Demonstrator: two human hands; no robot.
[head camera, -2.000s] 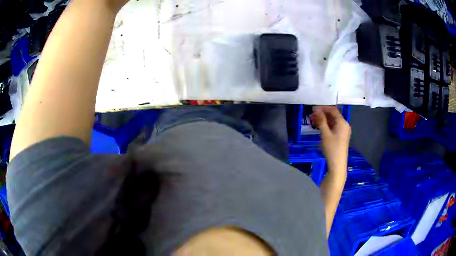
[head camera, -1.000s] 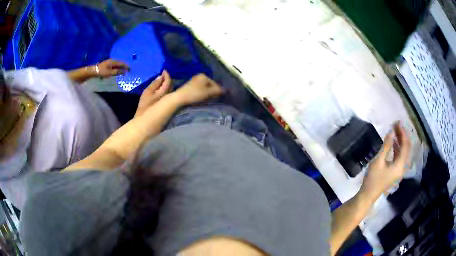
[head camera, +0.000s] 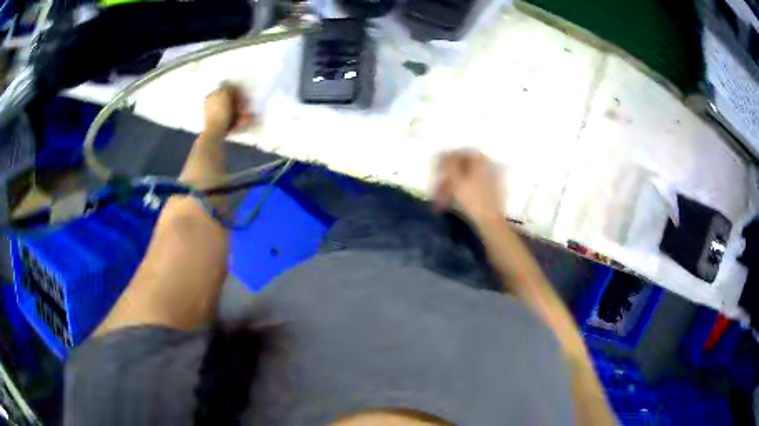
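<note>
A black slotted housing (head camera: 333, 62) lies on translucent wrap on the white bench, ahead of me near the top. My left hand (head camera: 225, 110) is over the bench's near edge, left of this housing; its fingers are curled and blurred. My right hand (head camera: 468, 179) is over the bench's near edge, to the right of and nearer than the housing; it is blurred too. Neither hand touches a housing. Whether either holds something small cannot be seen.
Another black housing (head camera: 699, 237) lies at the bench's right end. A dark housing (head camera: 437, 17) lies at the far side. A pale hose (head camera: 133, 87) loops at the left. A blue stool (head camera: 279, 237) and blue crates (head camera: 91, 266) are below. A green belt (head camera: 620, 37) runs behind.
The view has swung left along the bench. My right hand has moved away from the right-hand housing; my left hand has moved to the bench edge. The other person is out of view.
</note>
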